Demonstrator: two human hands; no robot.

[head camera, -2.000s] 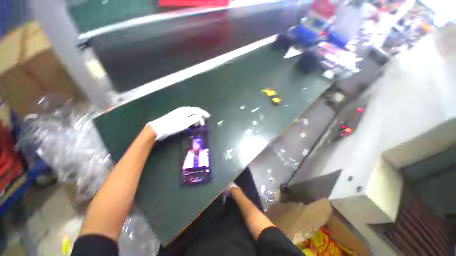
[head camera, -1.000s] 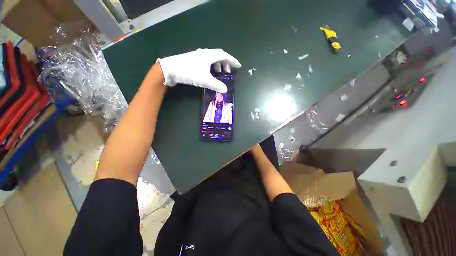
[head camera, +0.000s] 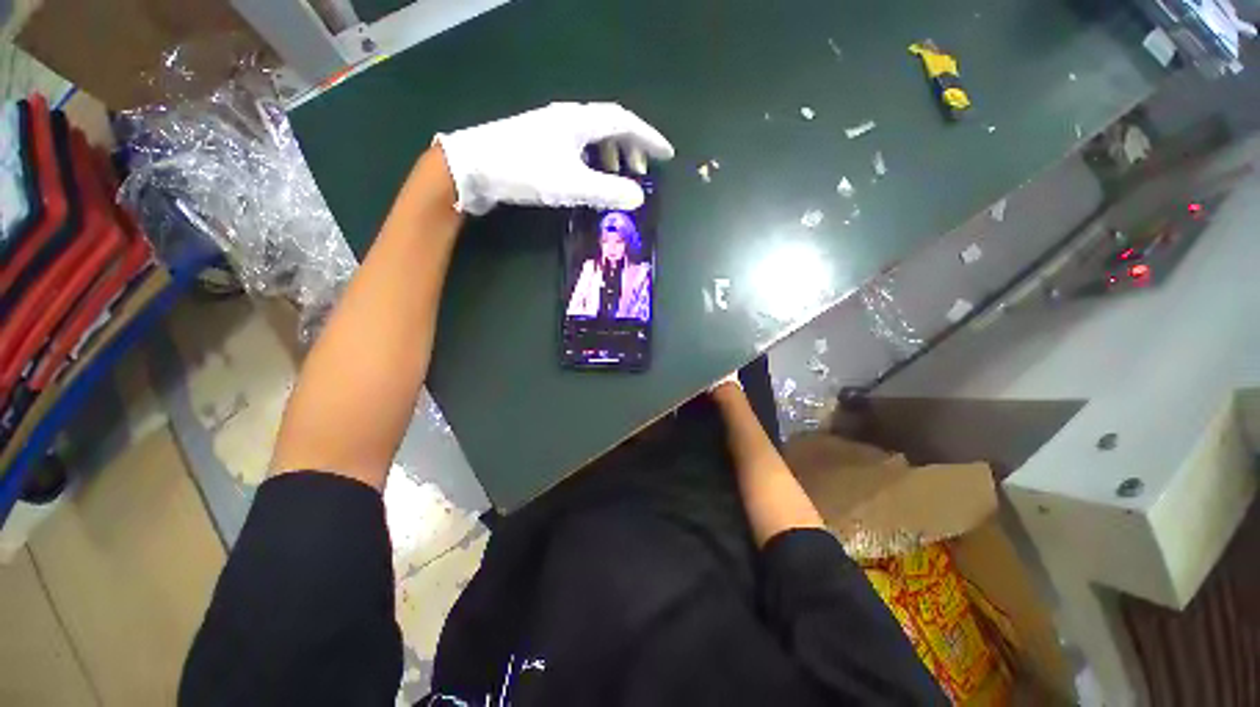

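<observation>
A smartphone (head camera: pixel 608 283) with a lit screen showing a figure lies on the dark green bench top (head camera: pixel 525 428). My left hand (head camera: pixel 553 159), in a white knit glove, rests at the phone's top end, thumb over the screen's upper edge and fingers curled around that end. Whether it grips the phone or only touches it is hard to tell. My right hand (head camera: pixel 727 385) is mostly hidden under the bench's front edge; only a bit of white at the wrist shows.
A yellow-and-black tool (head camera: pixel 942 79) and pale film scraps (head camera: pixel 846 185) lie on the bench. Crumpled clear film (head camera: pixel 242 207) and red stacks (head camera: pixel 69 263) are at left. An open carton (head camera: pixel 953 504) with yellow-red packets stands at right, below the off-white machine (head camera: pixel 1105 456).
Since two seconds ago the view has tilted down and steadied. Since one second ago my left thumb has shifted up the phone, uncovering more of the screen. The figure on the screen appears larger.
</observation>
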